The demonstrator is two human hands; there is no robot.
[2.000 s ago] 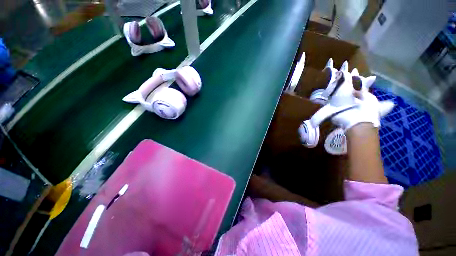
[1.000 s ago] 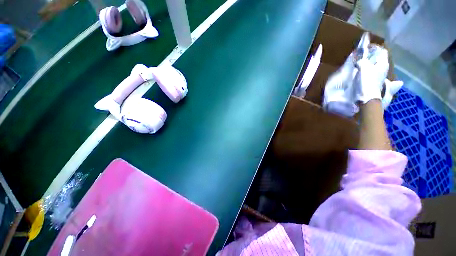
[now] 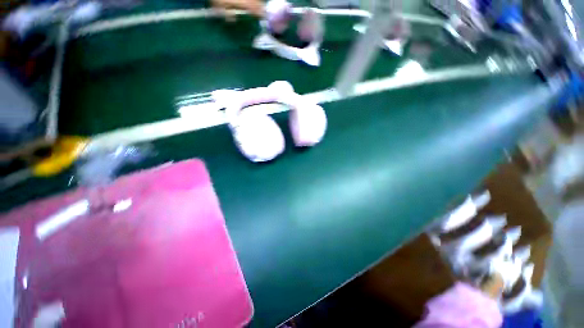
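The frame is blurred. My right hand, in a white glove, is at the carton at lower right, among several white cat-ear headphones; whether it holds one cannot be told. My left hand is not in view. One pair of cat-ear headphones with pinkish cushions lies on the green surface above the pink mat, its cups towards me.
A white strip and a small white-ended stick lie on the mat. White paper is at its left. More headphones lie beyond the pale rail, near a metal upright. A person's hand shows at the top.
The view has swung right, so the carton and my right hand now sit at lower right. The headphones in the carton now show as a row. The mat shows more fully.
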